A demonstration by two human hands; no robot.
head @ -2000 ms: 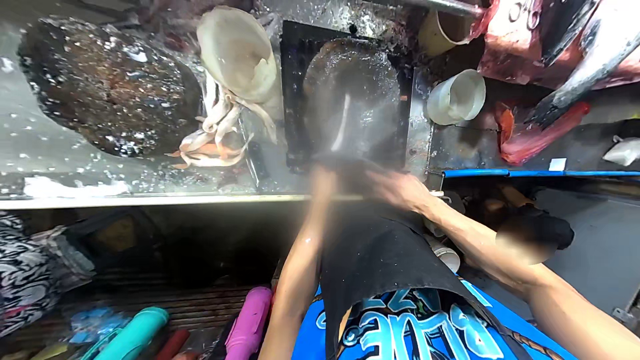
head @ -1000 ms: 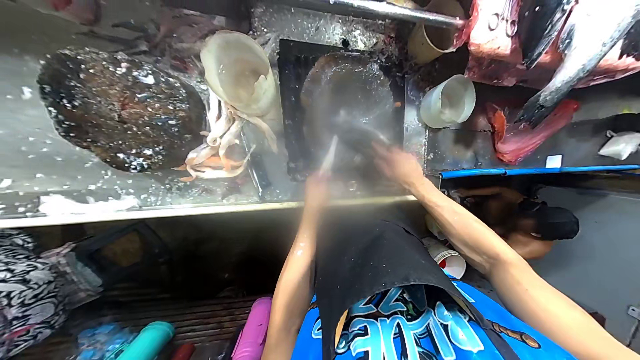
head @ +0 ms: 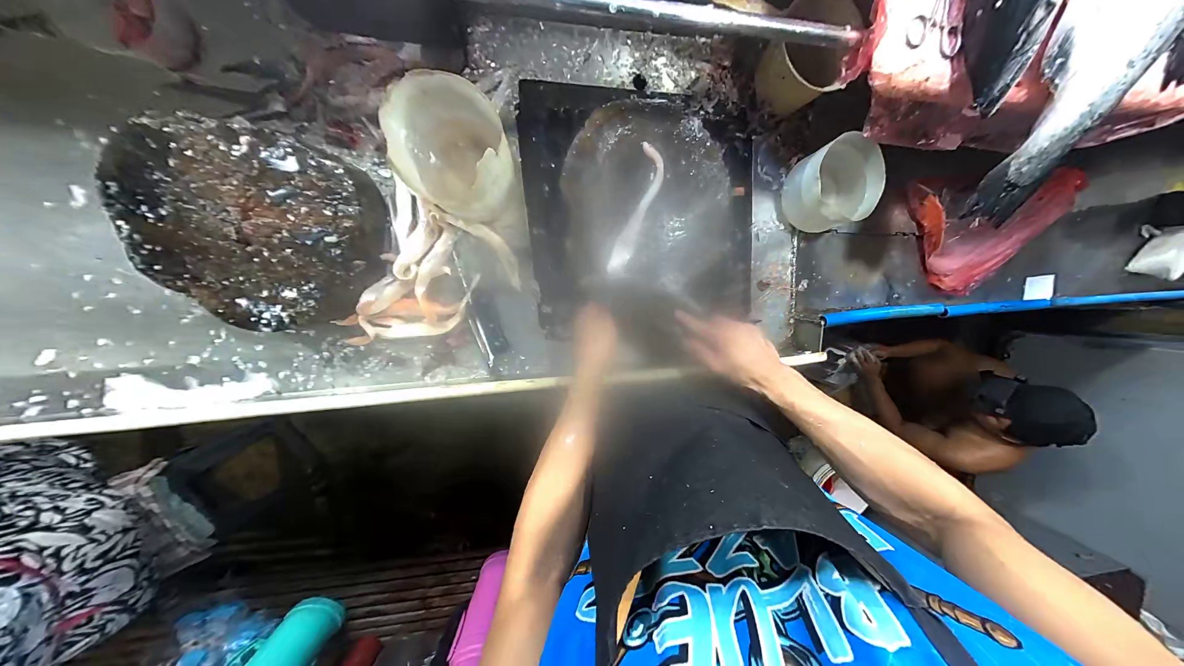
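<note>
A round, wet chopping block [head: 689, 194] sits within a black square surround. A long, curved, pale strip [head: 647, 190] lies on it, its lower end lost in blur above my left hand [head: 597, 335]. My right hand [head: 731, 347] is at the block's near side, fingers stretched toward a dark, blurred thing [head: 638, 310] between both hands. Blur hides my fingertips and whether either hand grips anything. Left of the block, a translucent plastic container [head: 449, 139] stands over several pale, limp fish pieces [head: 416, 277]. Near them lies a narrow dark tool [head: 481, 310], possibly a knife.
A second round block [head: 240, 222], covered in scraps, is on the left. At right are a white plastic tub [head: 832, 180], red fish flesh [head: 1004, 236] and a large fish tail [head: 1027, 162]. The counter's pale front edge [head: 277, 402] crosses below. A person in a black cap [head: 1050, 414] is lower right.
My right hand has moved down toward the counter's front edge since a second ago. More of the pale strip shows on the block, reaching farther from my hands.
</note>
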